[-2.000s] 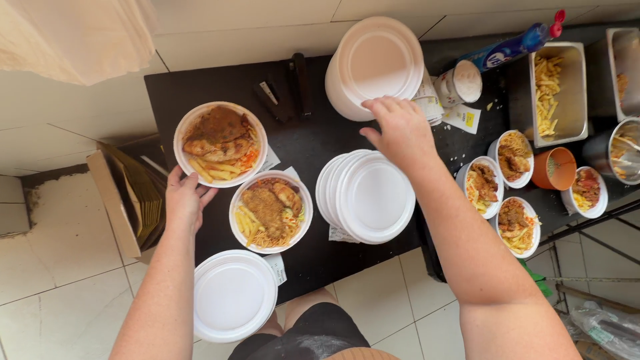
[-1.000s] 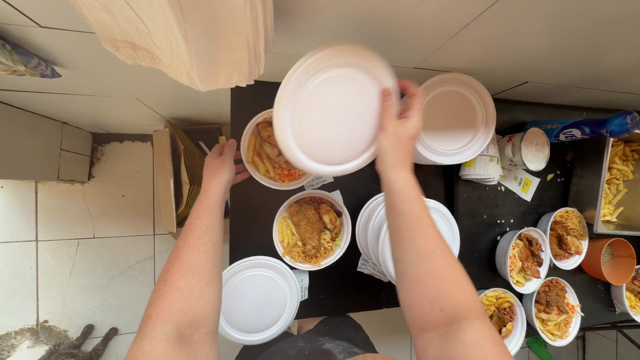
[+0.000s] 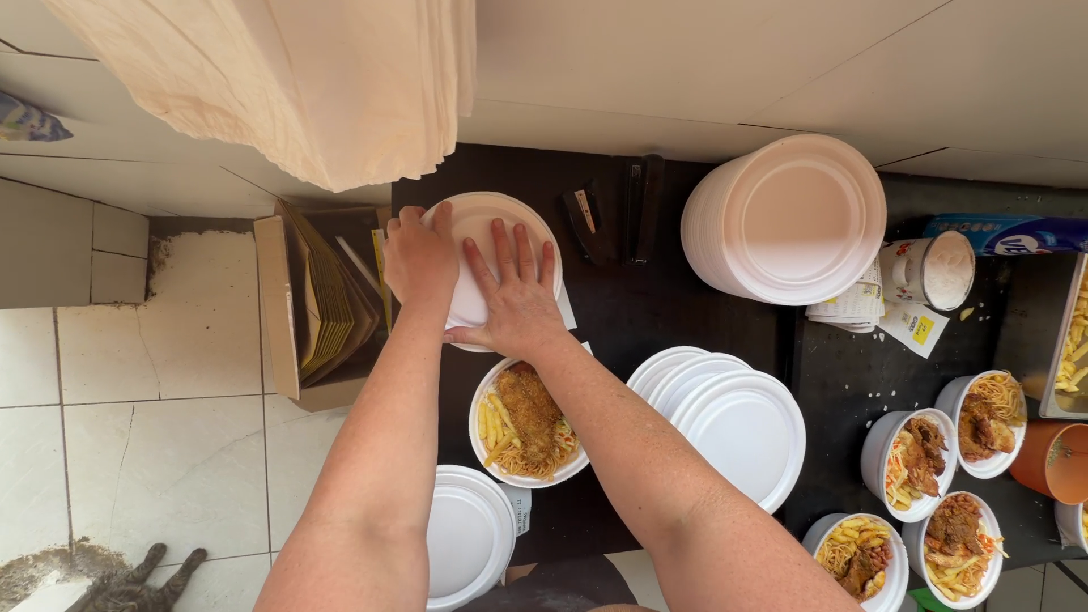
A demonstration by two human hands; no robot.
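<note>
A round white foam lid (image 3: 467,293) covers the bowl at the back left of the black table. My left hand (image 3: 421,259) grips its left rim with curled fingers. My right hand (image 3: 514,297) lies flat on top of it with spread fingers. Just in front stands an uncovered foam bowl of fries, noodles and breaded meat (image 3: 527,421). A lidded bowl (image 3: 463,535) sits at the near left edge. To the right are overlapping lidded bowls or lids (image 3: 739,433), which of the two I cannot tell. A tall stack of foam lids (image 3: 782,221) stands at the back.
Two staplers, one black (image 3: 643,208), lie behind my right hand. A cardboard box (image 3: 280,314) stands left of the table. Paper bags (image 3: 340,85) hang at the upper left. Filled bowls (image 3: 909,463), a mug (image 3: 939,268) and a metal tray (image 3: 1054,340) are at the right. A cat's paws (image 3: 170,574) show on the floor.
My right hand has brought a lid from the stack over to the back left bowl, and the lid now covers its food. My left hand has moved from beside the bowl onto the lid's rim.
</note>
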